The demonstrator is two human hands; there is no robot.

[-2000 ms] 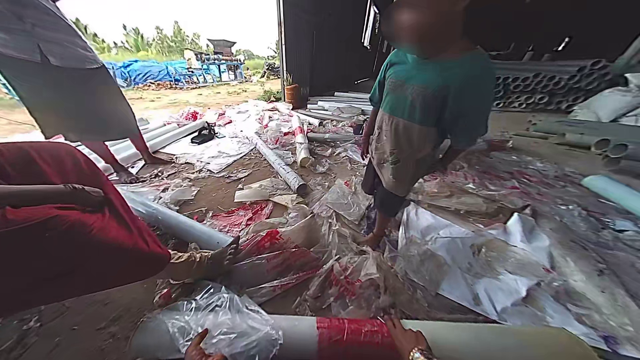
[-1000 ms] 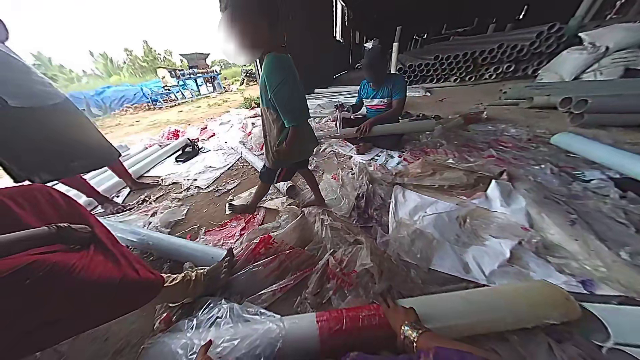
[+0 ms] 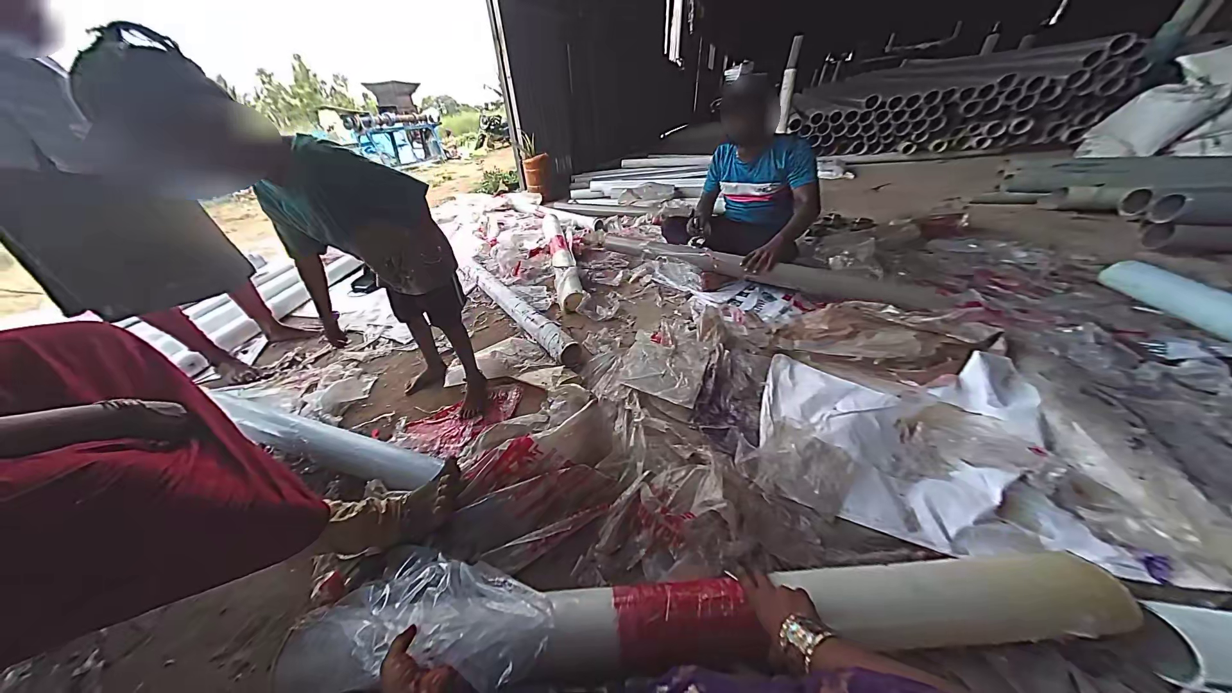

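A wide, pale plastic pipe lies across the bottom of the head view, with a red printed band around its middle. Crumpled clear plastic film covers its left part. My right hand, with a bracelet at the wrist, rests on the pipe at the right edge of the red band. My left hand is at the bottom edge, beside the film, fingers partly bent; whether it grips the film or pipe is unclear.
A person in red cloth sits close at left; another bends over behind. A person in a blue shirt sits holding a long pipe. Plastic scraps and a white sheet litter the ground. Stacked pipes stand at the back right.
The person in the green shirt has moved left and now bends down. Between the first frame and now, my right hand has shifted to the right edge of the red band.
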